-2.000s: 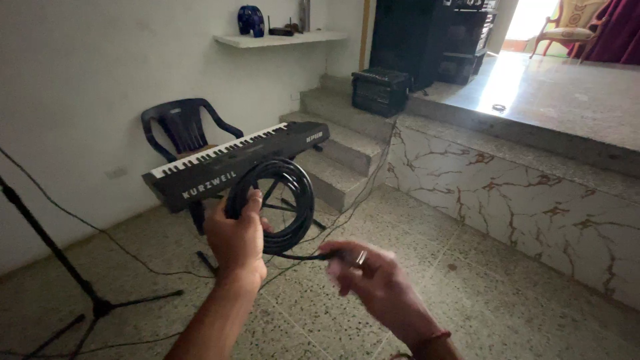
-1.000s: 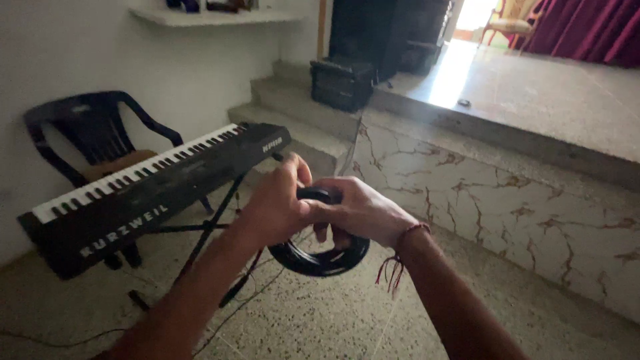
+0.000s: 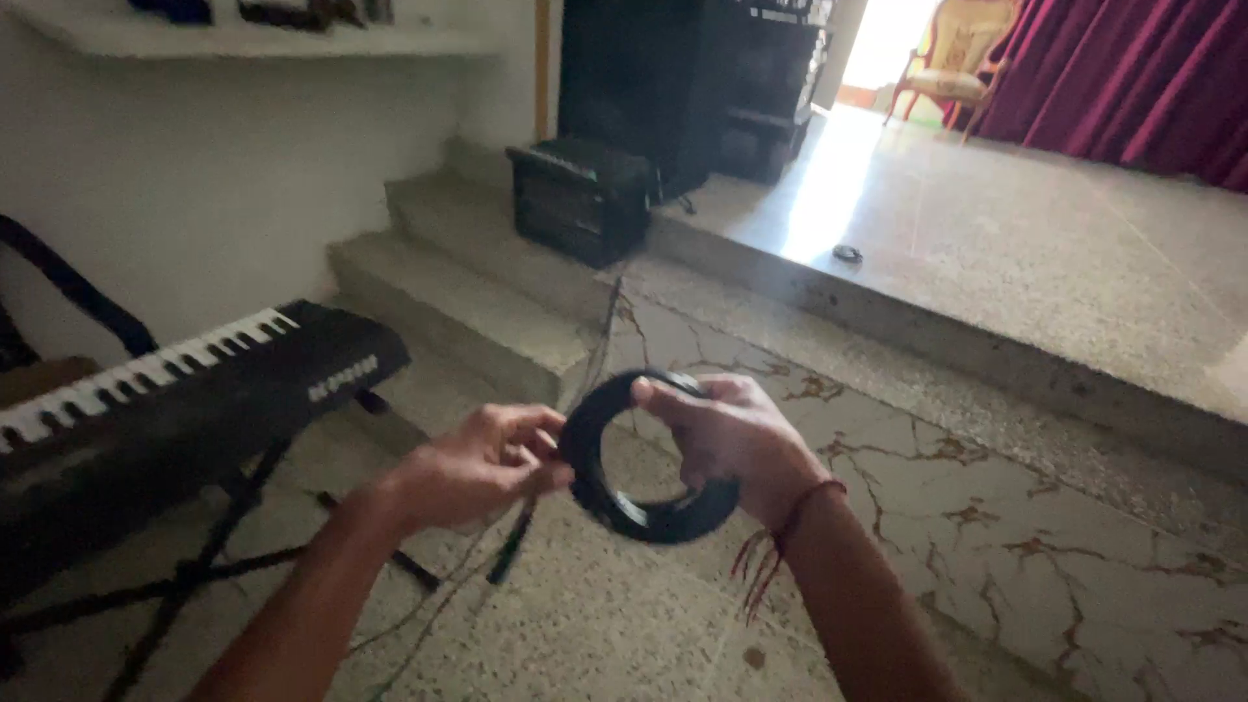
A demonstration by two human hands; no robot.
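A coiled black cable (image 3: pixel 648 517) is held up in front of me as a tight ring. My right hand (image 3: pixel 726 434) grips the ring at its upper right, thumb on top and fingers through the middle. At the ring's left edge is my left hand (image 3: pixel 512 453), its fingers bent and slightly spread; whether they grip or only touch the coil cannot be told. A short dark length, perhaps the cable's end, hangs below the left fingers.
A Kurzweil keyboard (image 3: pixel 195 419) stands on a black stand (image 3: pixel 210 575) at left, by a dark plastic chair (image 3: pixel 73 278). Terrazzo steps (image 3: pixel 468 302) rise to a platform (image 3: pixel 1024 253). A black amplifier box (image 3: pixel 580 200) sits there. Thin cables (image 3: pixel 419 609) cross the floor.
Two seconds ago my left hand held the coil and my right hand was at a cable end. The hands came together on the coil; now my right hand grips it. The view has shifted right.
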